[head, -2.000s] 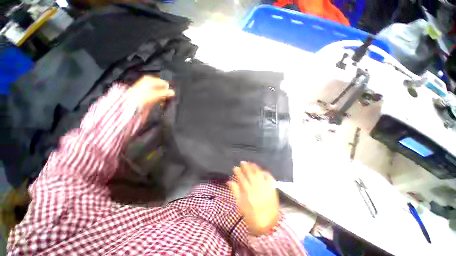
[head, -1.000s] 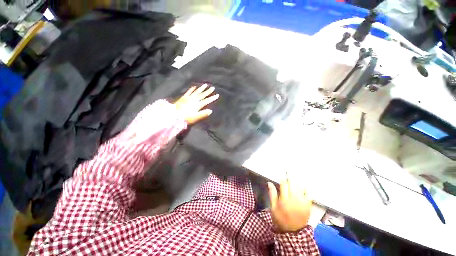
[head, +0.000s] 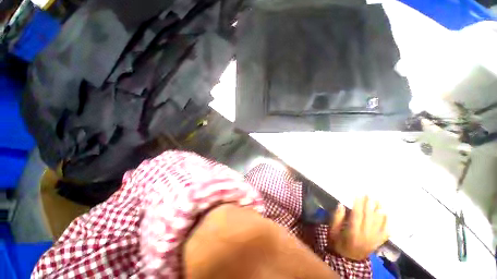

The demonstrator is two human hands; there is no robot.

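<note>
A flat black bag panel [head: 321, 60] lies on the white table left of the needle area. A thin ridge line runs along its near side, with a small pale square spot near the right end. My left hand or wrist [head: 240, 245] is large and close to the camera, cut off by the bottom edge, with no fingers visible. My right hand [head: 361, 228] rests at the table's front edge, fingers slightly spread and nothing seen in it. The panel lies beyond both hands, untouched by my right hand.
A large heap of cut black pieces [head: 98, 82] stands left of the panel. The sewing machine's presser foot area [head: 468, 128] is at the right. Silver snips [head: 461, 237] lie on the table [head: 327, 158] at the lower right. A blue crate [head: 452, 12] is behind.
The view has shifted. The panel, wrinkled under my left hand a second ago, now lies flatter and turned. My left hand has left it and come near the camera. My right hand stays by the table edge.
</note>
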